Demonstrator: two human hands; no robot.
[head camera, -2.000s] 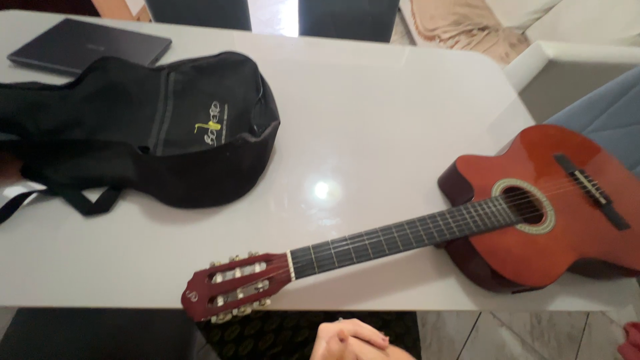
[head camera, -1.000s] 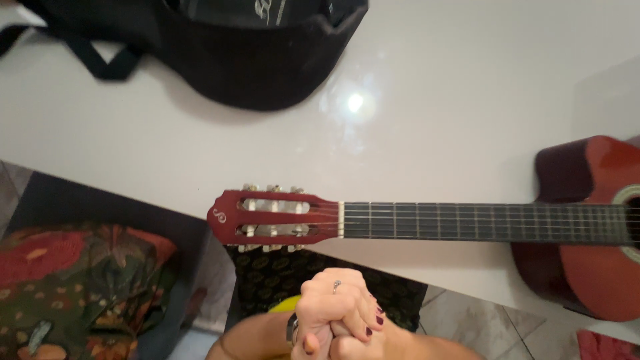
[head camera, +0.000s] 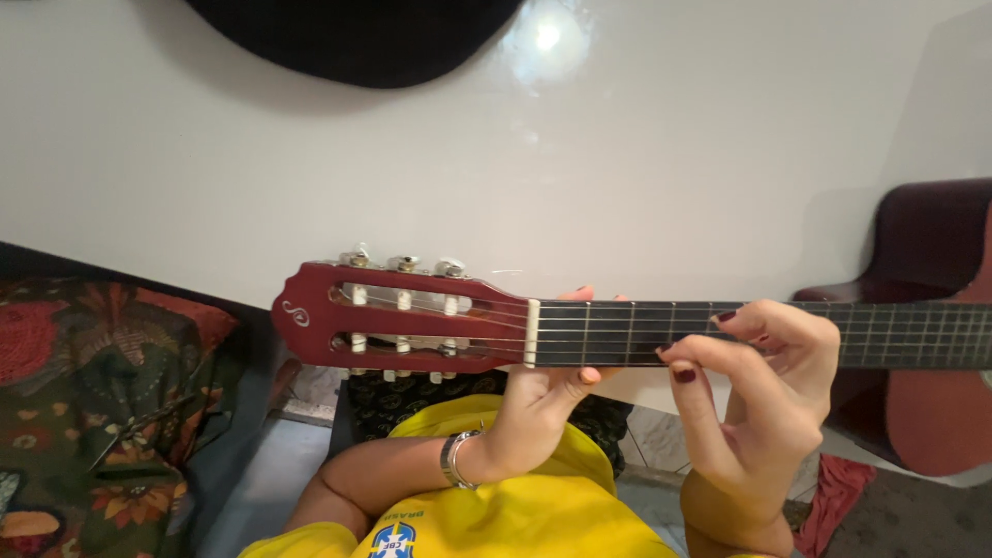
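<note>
An acoustic guitar lies across the white table, its reddish body at the right and its dark red headstock with tuning pegs at the left. My left hand, with a metal watch at the wrist, is wrapped around the neck from beneath, just right of the white nut; its thumb shows at the near edge and fingertips at the far edge. Over the fretboard, farther right, my right hand has bent fingers at the strings, thumb and index finger close together. Whether it presses them I cannot tell.
A black guitar bag lies on the white table beyond the headstock. Floral fabric is on a dark chair at the left. Red cloth lies low at the right.
My hands, clasped together below the neck one second ago, have parted. The left has moved onto the neck near the nut, the right over the fretboard. The view is closer to the headstock.
</note>
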